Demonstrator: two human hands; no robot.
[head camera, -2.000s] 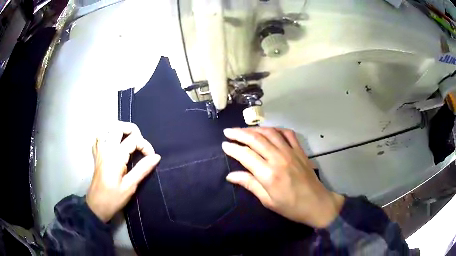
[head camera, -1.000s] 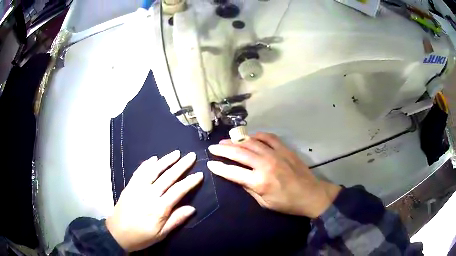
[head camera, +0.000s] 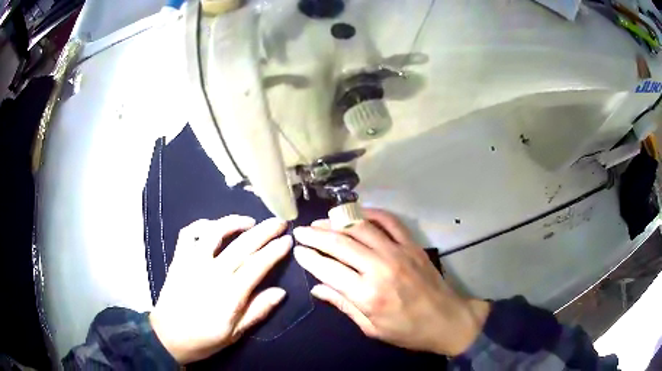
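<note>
A dark garment panel (head camera: 190, 190) lies on the pale machine table, its pointed top left of the machine head. Pale double stitching runs along its left edge. A patch pocket (head camera: 289, 311) outlined in thin pale stitching shows between and below my hands. My left hand (head camera: 225, 290) lies flat on the cloth, fingers slightly spread, over the pocket's left part. My right hand (head camera: 385, 279) lies flat along the pocket's right edge. Both index fingertips are near the long pale machine part (head camera: 279, 174), which hides the presser foot. Part of my right hand is behind the lower knob (head camera: 347, 214).
The cream JUKI machine (head camera: 464, 80) fills the upper right, with a ribbed tension knob (head camera: 368, 119) on its head. A dark bundle (head camera: 640, 196) hangs at the right edge beside an orange item. Dark cloth (head camera: 22, 217) lies beyond the table's left edge.
My left hand has moved from pinching near the panel's left edge to lying flat over the pocket. The panel and pocket have moved up toward the machine head. My right hand stays on the cloth.
</note>
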